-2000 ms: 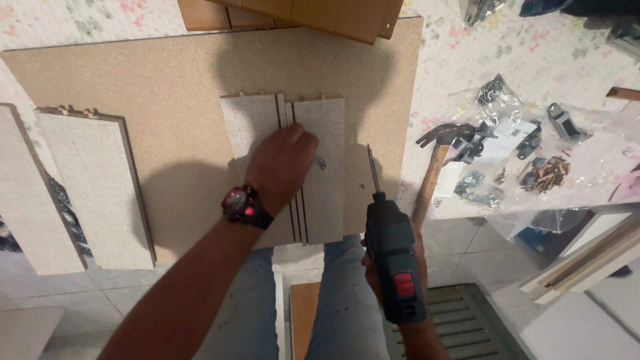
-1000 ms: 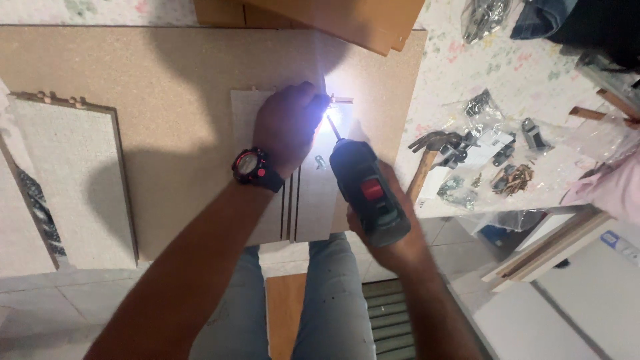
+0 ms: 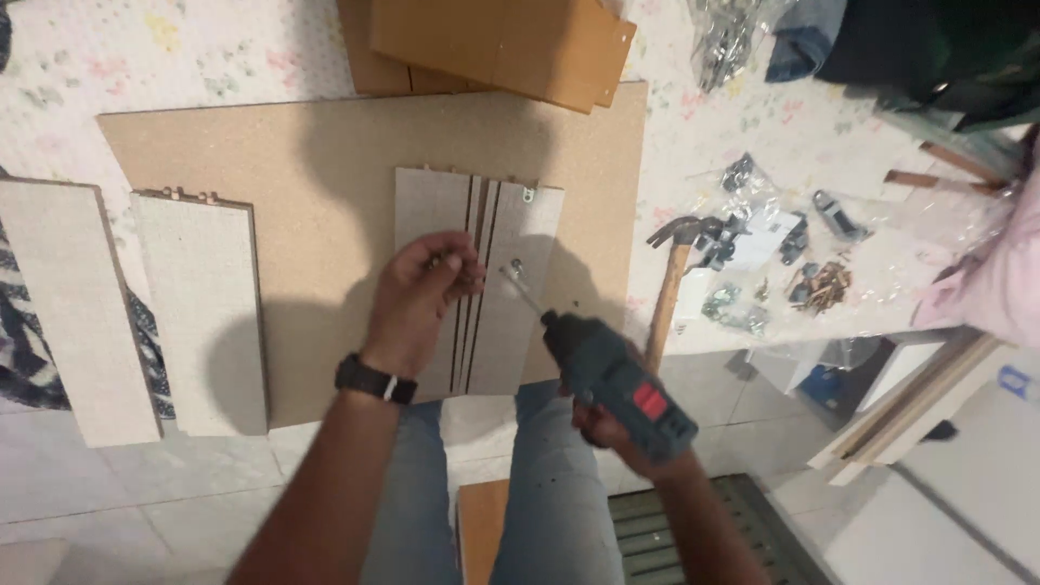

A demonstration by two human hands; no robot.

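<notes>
My right hand (image 3: 600,422) grips a cordless screwdriver (image 3: 621,378) whose long bit points up and left, over the right grooved panel. My left hand (image 3: 422,296), with a watch on its wrist, holds small metal pieces, probably screws, between curled fingers above the left grooved panel (image 3: 426,207). The right grooved panel (image 3: 508,325) lies alongside it, with dark grooves near their facing edges. A small metal bracket (image 3: 529,194) sits at its top edge; another small metal piece (image 3: 517,266) lies near the bit's tip. Wooden dowels stick out of the panels' top ends.
A large fibreboard sheet (image 3: 357,138) lies underneath. Two more panels (image 3: 199,317) are at the left. Brown boards (image 3: 487,49) overlap the sheet's top edge. A claw hammer (image 3: 670,292), a pile of dowels (image 3: 821,286) and bagged fittings are at the right.
A second ago the lit driver and my left hand were at the right panel's top edge. Both have moved back toward me, and the light is off. A bracket now shows at that edge.
</notes>
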